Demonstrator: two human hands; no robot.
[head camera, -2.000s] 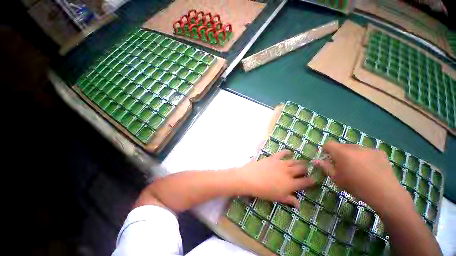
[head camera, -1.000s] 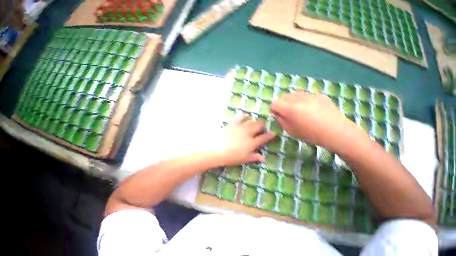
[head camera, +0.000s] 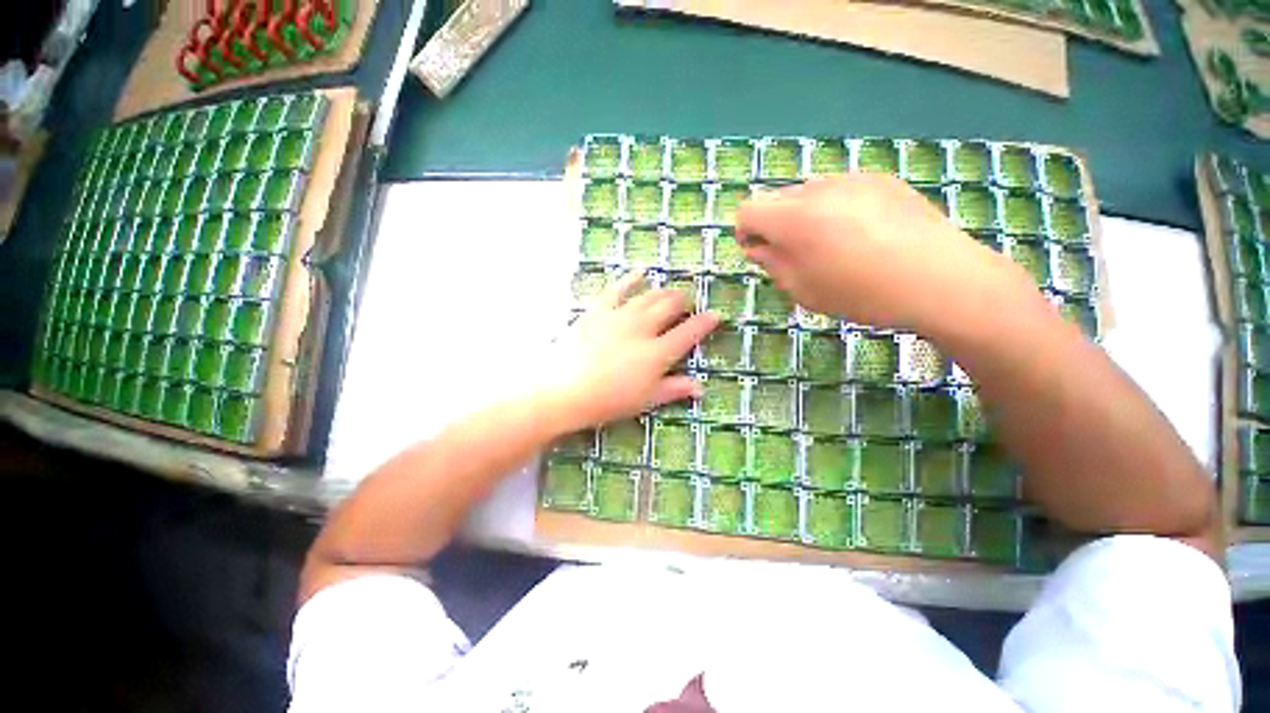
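Small green circuit boards (head camera: 801, 453) with pale edges lie in close rows on a brown cardboard sheet (head camera: 613, 532) in front of me. My left hand (head camera: 634, 348) is bare and rests on the left part of the grid with its fingers apart, holding nothing visible. My right hand (head camera: 850, 251) is bare and bent over the upper middle of the grid, its fingertips pinched together pointing left. Whether anything is between those fingertips is hidden. Both hands cover some of the boards.
White padding (head camera: 432, 293) lies beneath the sheet. Another filled sheet (head camera: 174, 265) is at the left, another (head camera: 1247, 320) at the right edge. Red-looped pieces (head camera: 265, 39) sit at the far left, a pale strip (head camera: 467, 42) beside them. Brown cardboard (head camera: 891, 42) lies on the green mat at the far side.
The view has turned and levelled, so the grid now looks straight and the far sheets have slid up and out. Both hands stay over much the same part of the grid.
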